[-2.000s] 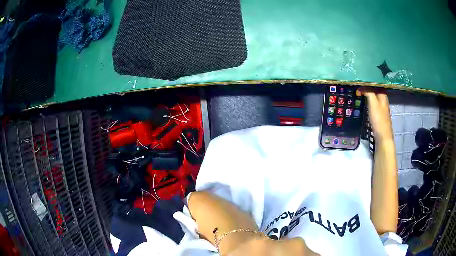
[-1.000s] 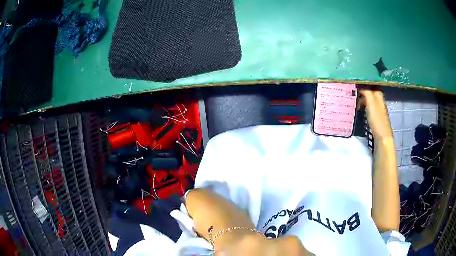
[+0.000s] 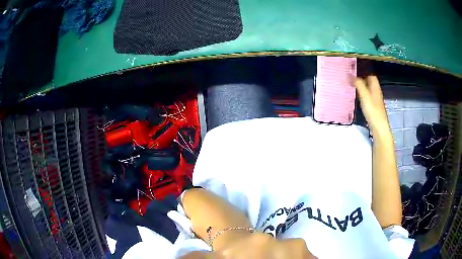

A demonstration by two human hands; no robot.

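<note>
A smartphone (image 3: 335, 96) with a pink, lined page on its screen is at the table's front edge, its lower end near my white shirt. My right hand (image 3: 367, 87) is beside its right edge, fingers apart, with one blurred fingertip over the screen's right side. I see no clear grip on the phone. My left hand (image 3: 258, 246) lies across my lap at the bottom edge, bent and cut off, its fingers out of view. A black mesh cover (image 3: 177, 25) lies flat on the green table (image 3: 299, 25).
Another black mesh strip (image 3: 31, 53) and a blue crumpled bundle (image 3: 91, 15) are at the table's left. Below are a slatted crate (image 3: 43, 167), red housings (image 3: 164, 184) among black ones, and black wired housings (image 3: 430, 146) beside a white gridded liner (image 3: 413, 119).
The phone screen has changed from app icons to a pink page. My right fingertips have come over the screen's right side. The table and mesh now sit higher in view.
</note>
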